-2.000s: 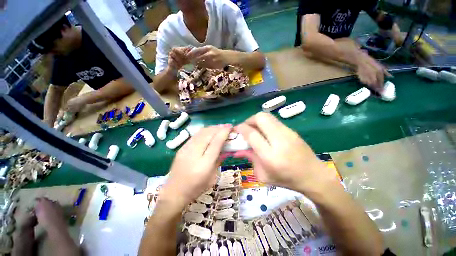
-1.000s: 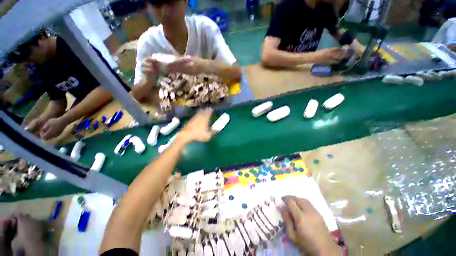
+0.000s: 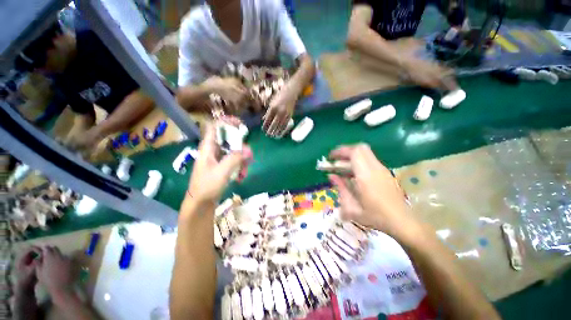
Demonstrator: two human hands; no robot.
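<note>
My left hand (image 3: 216,165) is raised over the near edge of the belt and holds a white housing (image 3: 233,135) between thumb and fingers; the housing's inside cannot be made out. My right hand (image 3: 366,181) is to its right, over the belt edge, and holds a narrow pale beige part (image 3: 335,165) at its fingertips. The two held things are apart. Below my hands, beige-pink elongated parts (image 3: 275,297) lie in rows and a heap on a printed white and red sheet (image 3: 382,265).
The green belt (image 3: 282,169) carries several white housings (image 3: 380,115). Teal dots and a lone pale part (image 3: 512,247) lie on the cardboard (image 3: 457,206) at right, beside clear plastic (image 3: 538,181). A grey frame (image 3: 87,178) crosses the left. Several people's hands work around the belt.
My left hand has come back from the belt with a white housing. My right hand has risen from the beige rows with a narrow part. The view has shifted slightly.
</note>
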